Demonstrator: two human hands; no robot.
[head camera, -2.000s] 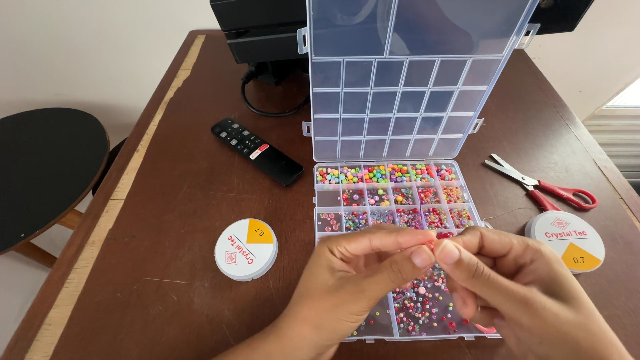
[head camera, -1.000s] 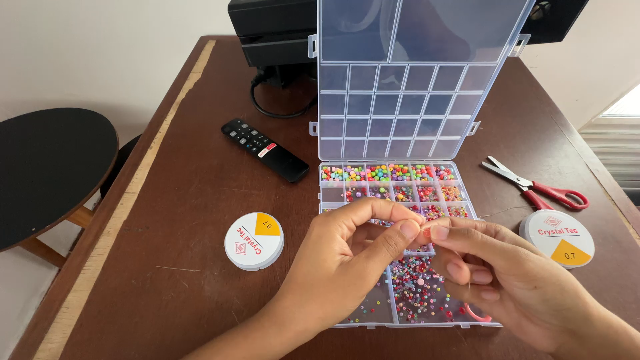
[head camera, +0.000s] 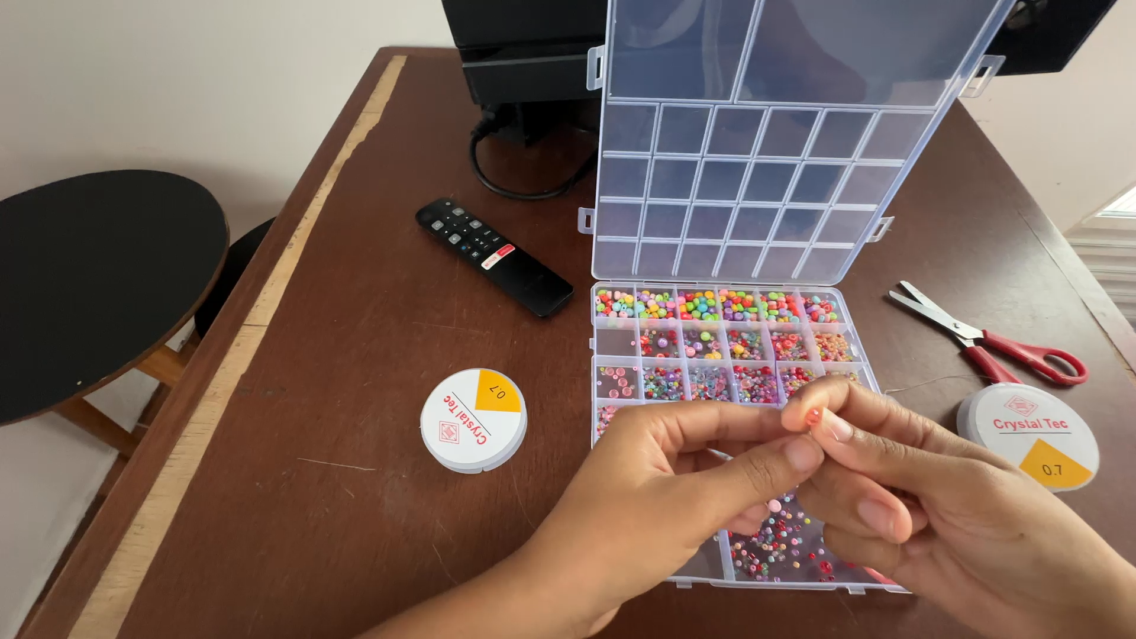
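Observation:
Above the front of the clear plastic bead organizer, my two hands meet at the fingertips. My right hand pinches a small red-orange bead between thumb and index finger. Thumb and index finger of my left hand are pressed together right beside that bead; whether they hold a thread is too fine to tell. Colorful beads fill many small compartments, and loose mixed beads lie in a larger front one, partly hidden by my hands. A fine thread shows near the right spool.
Left of the organizer lie a white Crystal Tec spool and a black remote control. To the right are red-handled scissors and another spool. The organizer's lid stands upright before a black device. A round black stool is at left.
Both hands stay joined at the fingertips over the organizer. The right hand's fingers have shifted, and a red-orange bead now shows plainly between them.

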